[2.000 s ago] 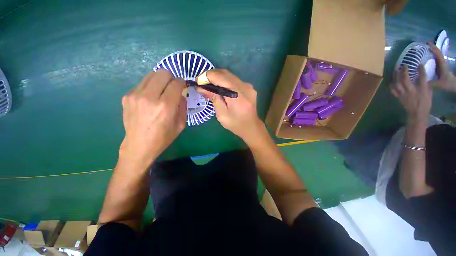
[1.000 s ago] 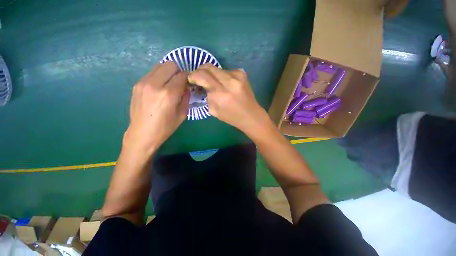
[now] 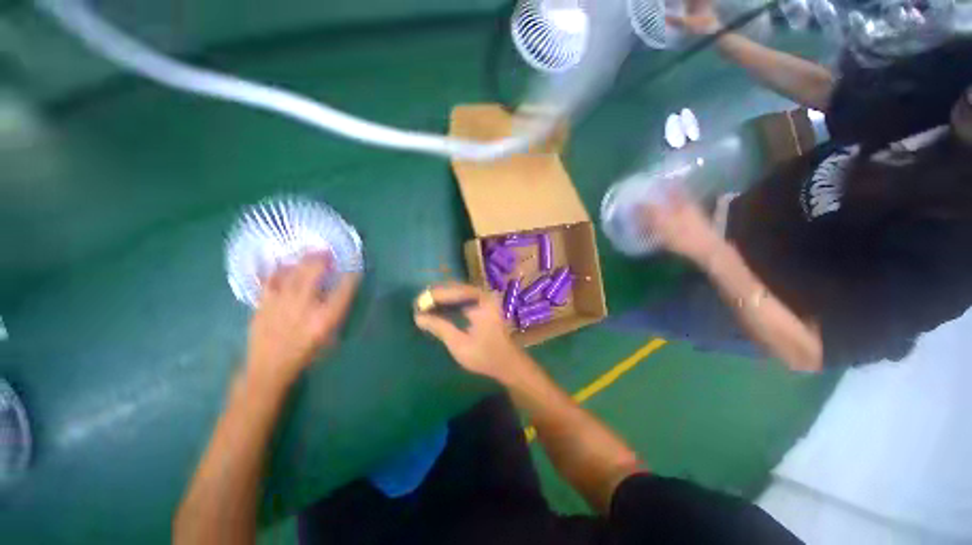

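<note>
The white slotted fan housing (image 3: 288, 226) lies on the green bench at the left. My left hand (image 3: 291, 317) is at its near side, with blurred fingers over the housing's lower middle and the thumb near the rim. Blur hides whether it grips. My right hand (image 3: 474, 332) is between the housing and the carton, shut on a slim dark tool (image 3: 458, 310) that is partly hidden by the fingers. A pale yellow finger cot (image 3: 426, 300) shows on it. The open cardboard carton (image 3: 589, 274) holds several purple cells (image 3: 535, 313).
Another worker's blurred hand (image 3: 677, 220) is at a round white part right of the carton. Another slotted housing (image 3: 550, 34) is at the back. A further person's arm (image 3: 773, 71) is at upper right. A blurred white cable-like strip (image 3: 288, 104) crosses the top. A housing edge (image 3: 11, 431) shows at far left.
The view has swung, so the carton appears nearer the middle. My hands have parted: the right has left the housing and is beside the carton. The left remains at the housing.
</note>
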